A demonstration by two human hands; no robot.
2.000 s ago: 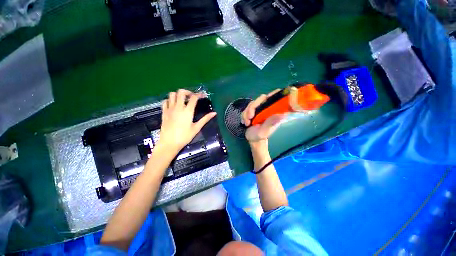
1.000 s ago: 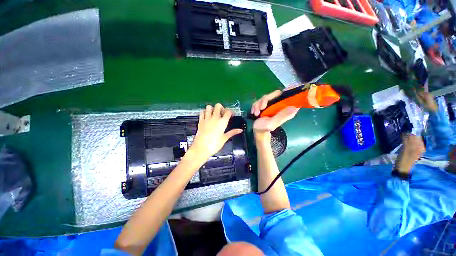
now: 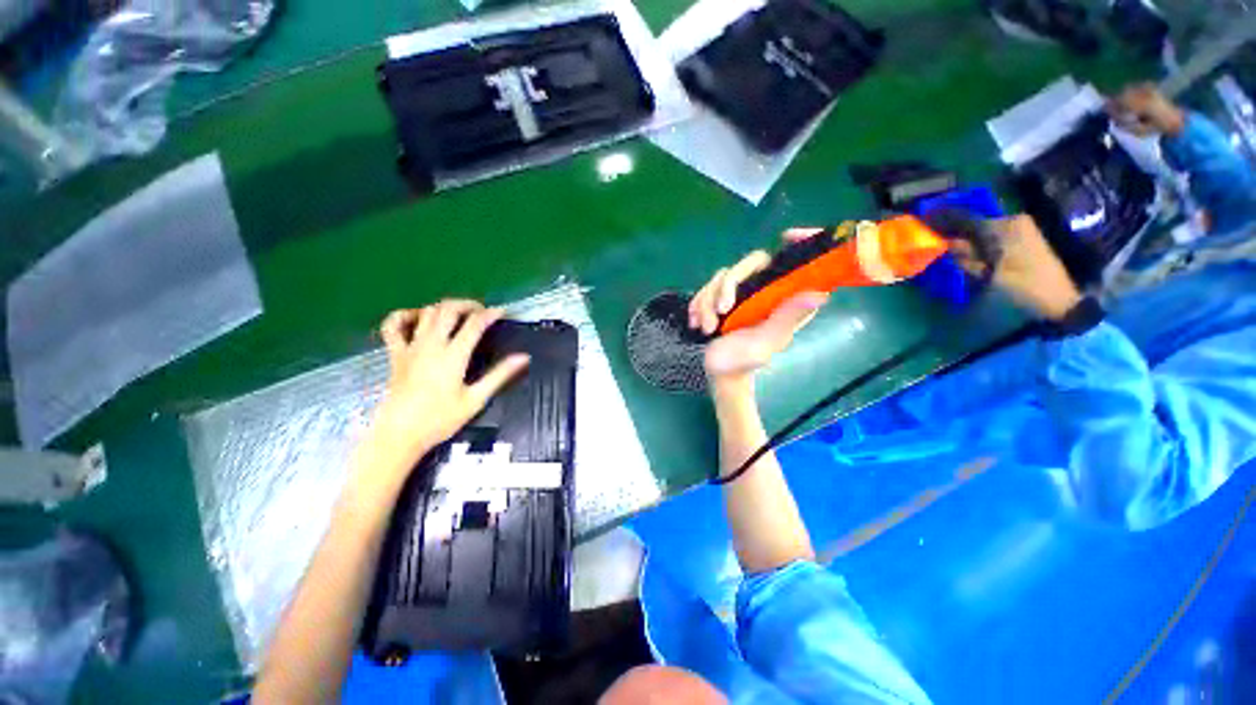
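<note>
A black plastic housing (image 3: 475, 551) lies turned with its long side towards me, partly on a bubble-wrap mat (image 3: 289, 482), its near end over the bench edge. A white cross-shaped patch (image 3: 482, 475) shows on its middle. My left hand (image 3: 438, 379) lies on the housing's far left corner, fingers over its edge; the grip underneath is hidden. My right hand (image 3: 751, 324) holds the orange and black electric screwdriver (image 3: 827, 276) near the round dark mesh-like dish (image 3: 668, 342). The screwdriver's tip is hard to make out.
Two more housings (image 3: 517, 97) lie on wrap at the far side. Another wrap sheet (image 3: 131, 296) and a pale bracket (image 3: 53, 472) are at the left. At the right, another person's hand (image 3: 1033, 269) is at the blue bin (image 3: 950, 282). The black cord (image 3: 840, 400) hangs beside my right forearm.
The housing has been turned about a quarter turn and now shows its white patch. My left hand has moved left with it. The neighbour's hand has come to the blue bin.
</note>
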